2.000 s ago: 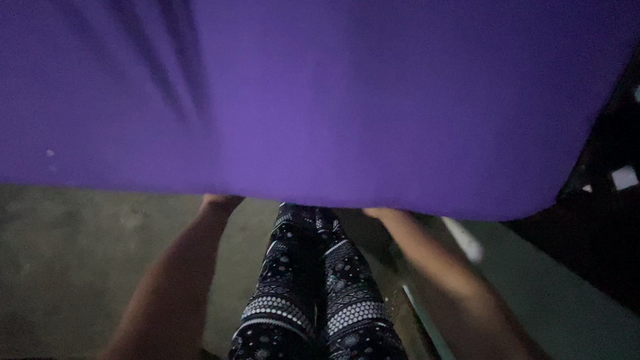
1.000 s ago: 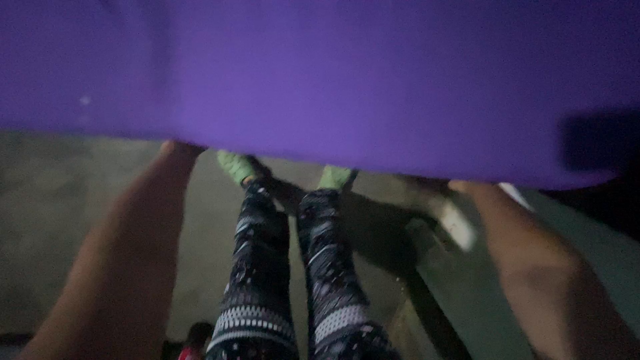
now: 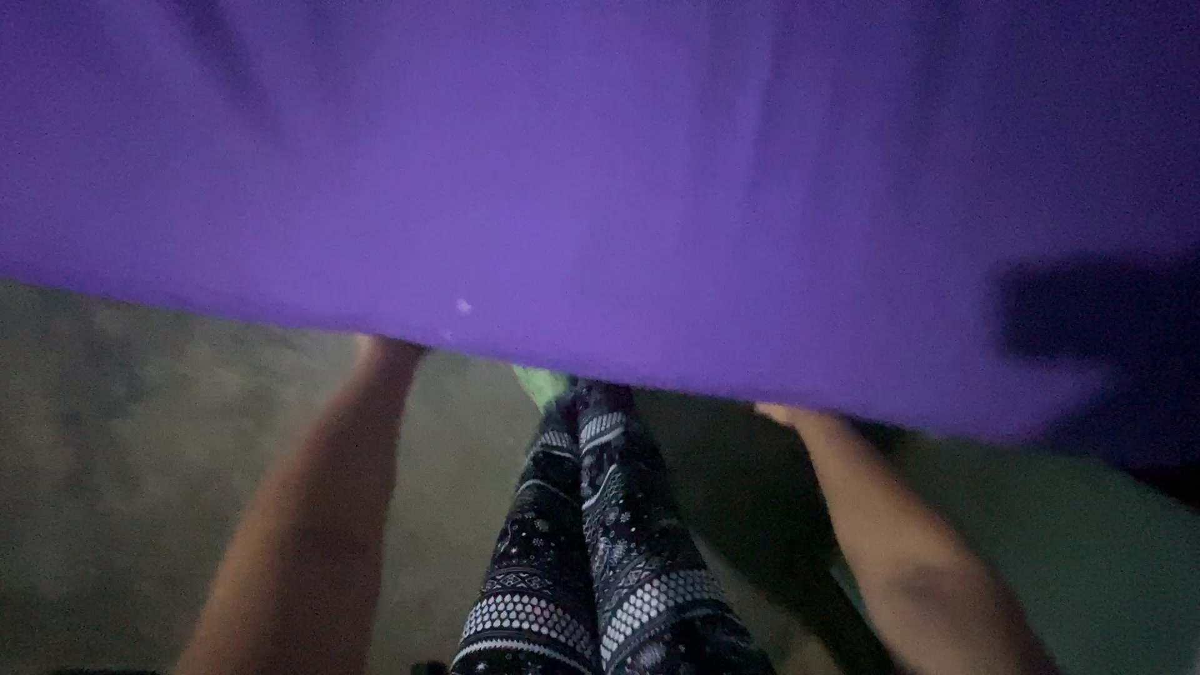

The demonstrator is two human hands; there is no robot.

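Note:
A large purple cloth-covered thing point(image 3: 581, 206), perhaps a mattress or cushion, fills the upper part of the head view, with soft folds and a small pale spot. My left hand point(image 3: 389, 345) reaches under its lower edge, left of my legs. My right hand point(image 3: 783, 412) is at the same edge farther right. The fingers of both hands are hidden beneath the purple thing, so their grip does not show. A dark shadow falls across its right side.
My legs in dark patterned leggings point(image 3: 600, 525) stand on a grey concrete floor point(image 3: 141, 422), with a green shoe or sock point(image 3: 544, 382) showing. At the lower right lies a dull green surface point(image 3: 1059, 534), with a dark area between it and my legs.
My legs, apart one second ago, are now close together. The purple thing's lower edge slants more and covers more of my feet. Both hands stay at that edge.

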